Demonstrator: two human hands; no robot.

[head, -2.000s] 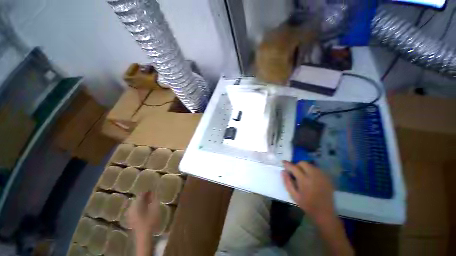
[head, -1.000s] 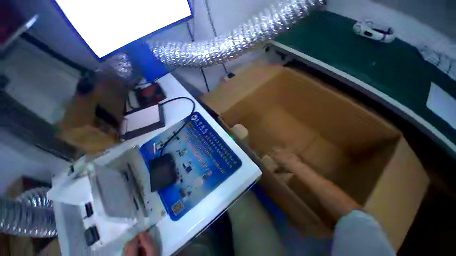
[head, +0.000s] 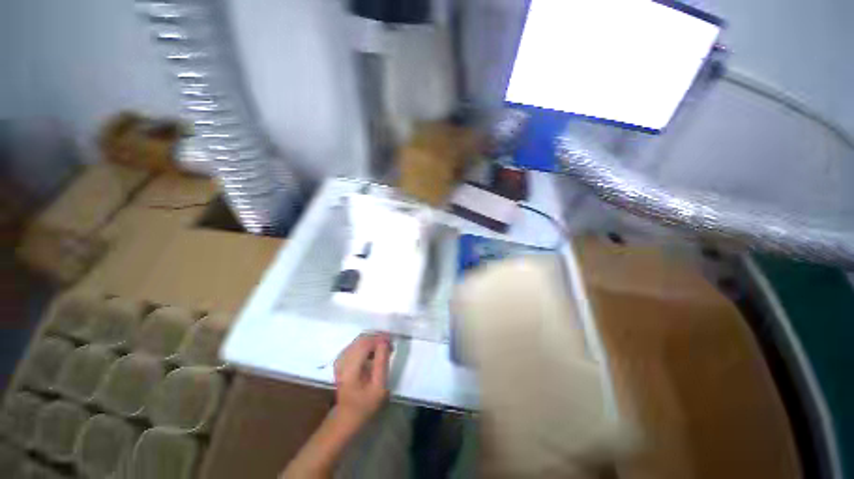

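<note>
A large beige container (head: 524, 346), strongly blurred, is raised close to the camera over the blue mat (head: 478, 251) and hides most of it. My right hand is not distinct: it merges with the blurred container, which it holds up. My left hand (head: 363, 374) is at the table's front edge, below the fixture, fingers loosely curled and empty. The white fixture (head: 391, 257) with small black pieces lies on the perforated plate (head: 304, 281).
A carton with rows of beige containers (head: 131, 382) stands at left. A brown carton (head: 684, 327) is at right. Silver ducts (head: 201, 94) hang on both sides. A bright monitor (head: 613, 61), a small brown box (head: 429, 164) and a flat device (head: 485, 204) are at the rear.
The view has swung back left from the right carton. My right arm, earlier reaching into that carton, has come back over the table, where the beige container now shows.
</note>
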